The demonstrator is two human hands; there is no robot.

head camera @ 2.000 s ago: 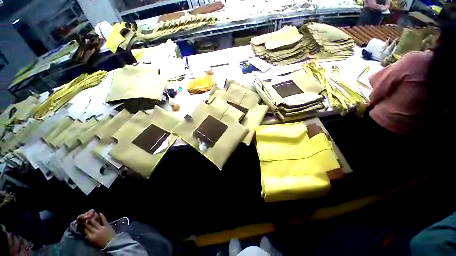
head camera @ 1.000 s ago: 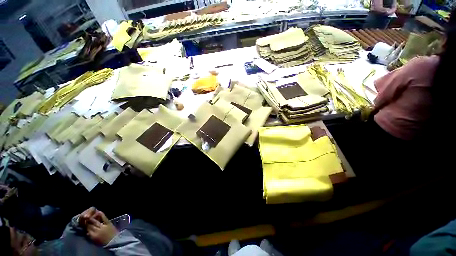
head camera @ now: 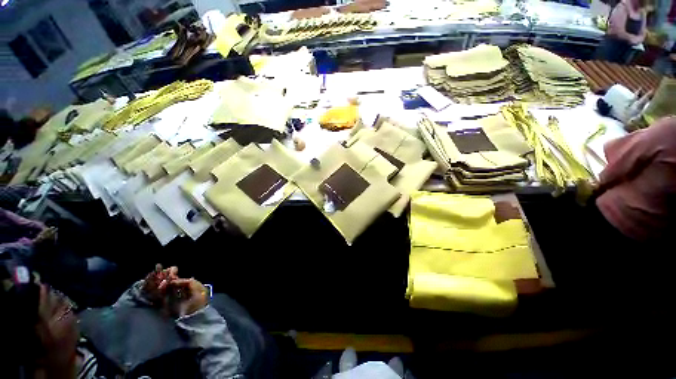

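Note:
No hand of mine is in the picture. Nearest in front of me, a folded yellow stack [head camera: 471, 255] lies on a brown backing board [head camera: 528, 284] at the bench's front edge. To its left, two tan-olive bag panels with dark brown squares, one mid-bench [head camera: 363, 215] and one further left [head camera: 237, 215], overhang the edge. More panels overlap in a row to the far left, with white sheets [head camera: 159, 215] between or under them. A panel stack with a brown square [head camera: 493, 166] lies behind the yellow stack.
Stacked panels [head camera: 471, 70] and yellow strips [head camera: 552, 152] lie at right. An orange-yellow lump [head camera: 339, 117] is mid-bench. A seated person [head camera: 148, 326] is at lower left, a person in pink [head camera: 641, 178] at right. A yellow floor line [head camera: 356, 342] runs below.
The whole view has shifted, so the bench and its things appear further right. More of the seated person shows at lower left; the teal sleeve at lower right is out of view.

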